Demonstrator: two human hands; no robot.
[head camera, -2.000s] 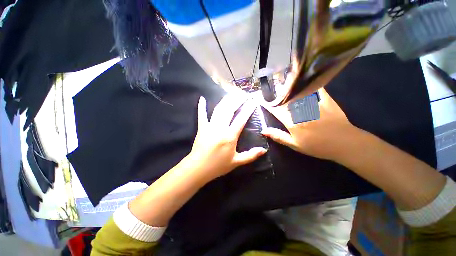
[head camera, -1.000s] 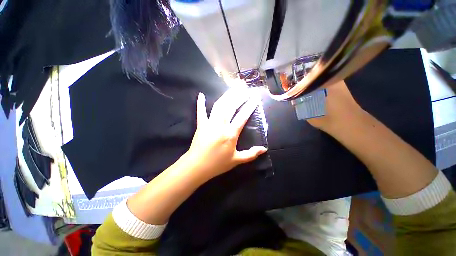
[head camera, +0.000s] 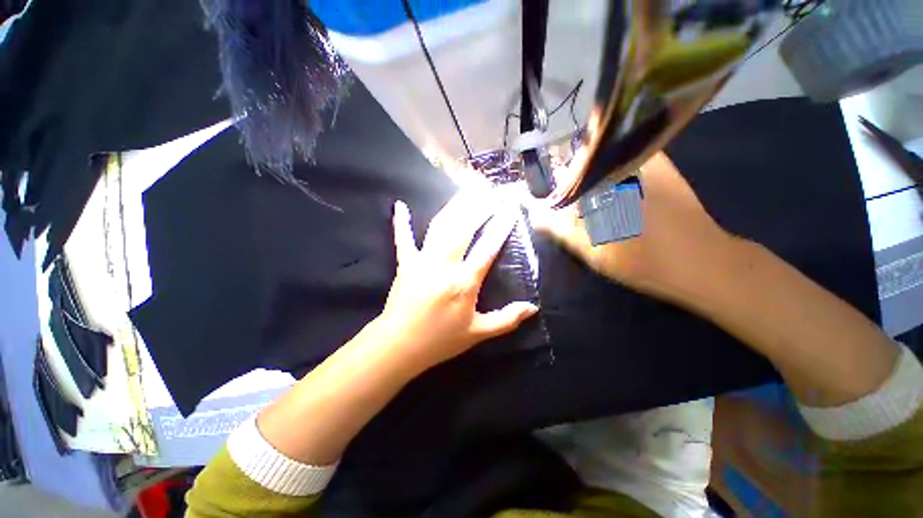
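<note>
A large black garment panel lies flat under the sewing machine head. A short pale ladder-like seam runs down from the bright needle area. My left hand lies flat on the panel left of the seam, fingers spread, fingertips in the glare and thumb near the seam's lower end. My right hand is at the right of the needle, partly behind the ribbed grey block; its fingertips are lost in glare and behind the machine, so its grip is not clear.
A blue-grey thread bundle hangs left of the head. Black cloth is heaped at upper left, with curved black strips below. A printed scale runs along the table's front edge. A dark pointed tool lies at far right.
My right hand has shifted around the needle area, with its thumb no longer showing on the cloth. My left hand has barely moved. The machine head has shifted in view.
</note>
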